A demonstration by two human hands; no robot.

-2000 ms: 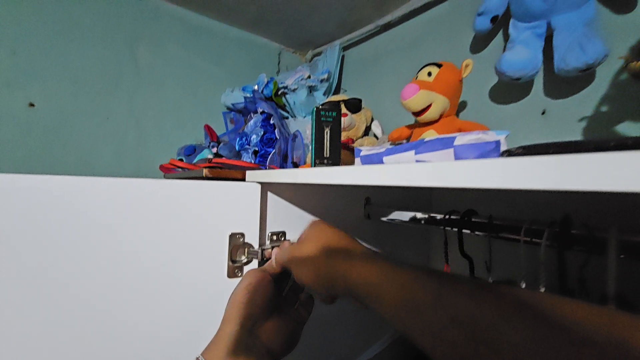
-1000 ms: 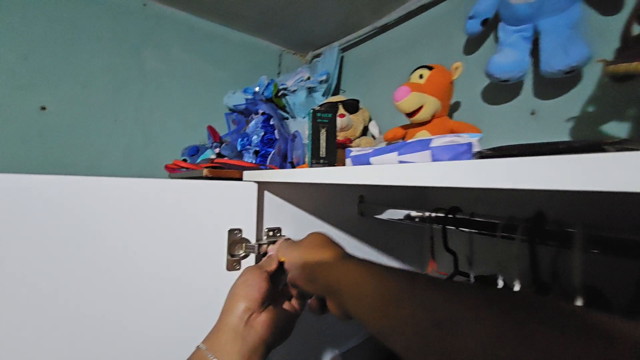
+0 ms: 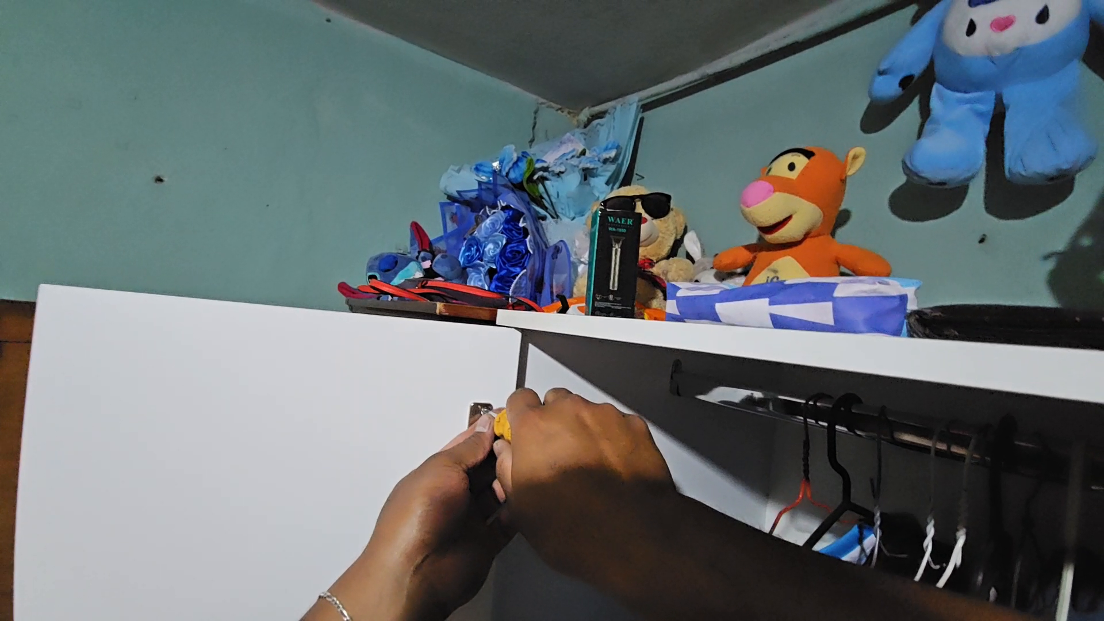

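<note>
My right hand is closed around a small yellow object, perhaps a tool handle; the rest of it is hidden in the fist. My left hand, with a silver bracelet at the wrist, meets it from the left, thumb and fingers raised by the yellow part; whether it grips anything is hidden. Both hands are at the metal cabinet hinge, of which only the upper part shows. The hinge sits on the white door, which stands swung out beside the white cabinet's side panel.
Above the hands runs the cabinet top, bearing a black box, an orange plush tiger, a teddy bear with sunglasses and blue artificial roses. Inside, hangers hang from a metal rod. A blue plush toy hangs on the wall.
Both hands have moved left over the hinge, covering most of it; its door plate was in plain sight before. The yellow part now shows more clearly between the hands.
</note>
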